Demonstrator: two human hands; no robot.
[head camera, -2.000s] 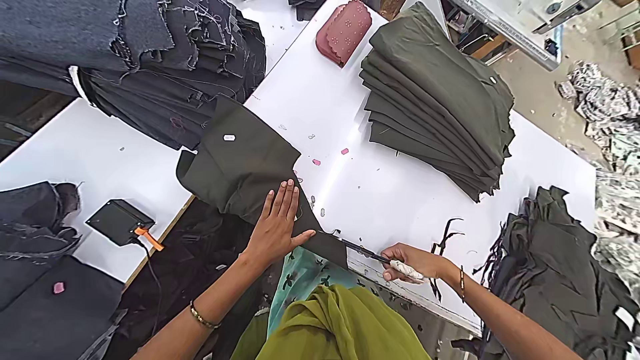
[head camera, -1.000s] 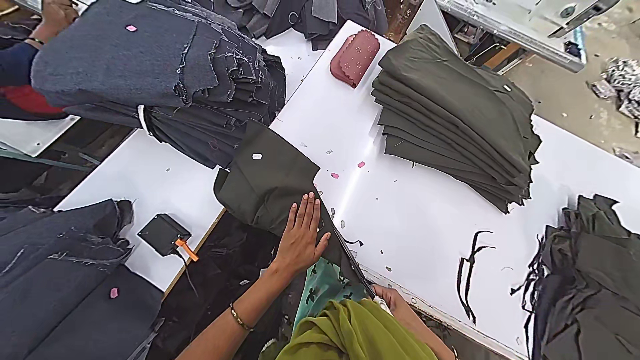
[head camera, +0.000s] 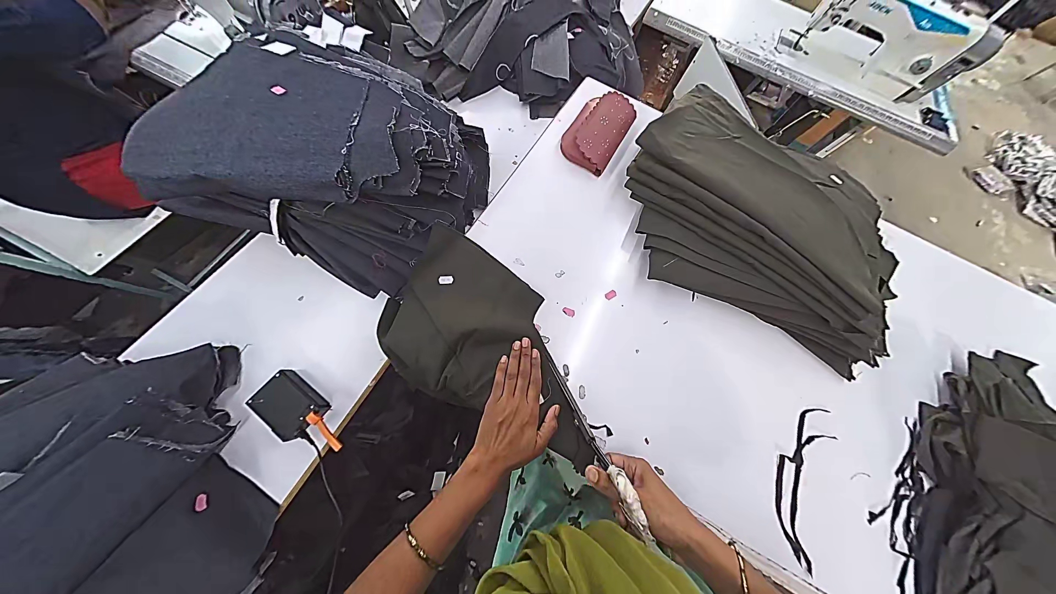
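Note:
A dark olive fabric piece (head camera: 474, 309) with a small white sticker lies over the near edge of the white table. My left hand (head camera: 516, 412) rests flat on it, fingers spread a little and holding nothing. In my right hand (head camera: 631, 487) are fabric shears (head camera: 577, 408) with cloth-wrapped handles, gripped at the lower right of the piece. Their long dark blades lie along its right edge; whether the blades are apart is unclear. Thin dark fabric strips (head camera: 796, 487) lie on the table to the right of my right hand.
A stack of olive fabric panels (head camera: 759, 223) and a maroon case (head camera: 600, 132) sit farther back. Denim piles (head camera: 256, 132) stand at left, near a black box with an orange lever (head camera: 289, 404). More dark fabric (head camera: 990, 470) lies at right; a sewing machine (head camera: 899, 41) stands behind. A person's red-and-dark clothing (head camera: 107, 175) shows at left.
My right hand with the shears has moved in toward my left hand, and the shears now lie along the fabric's right edge. My left hand stays flat on the fabric. The view has shifted.

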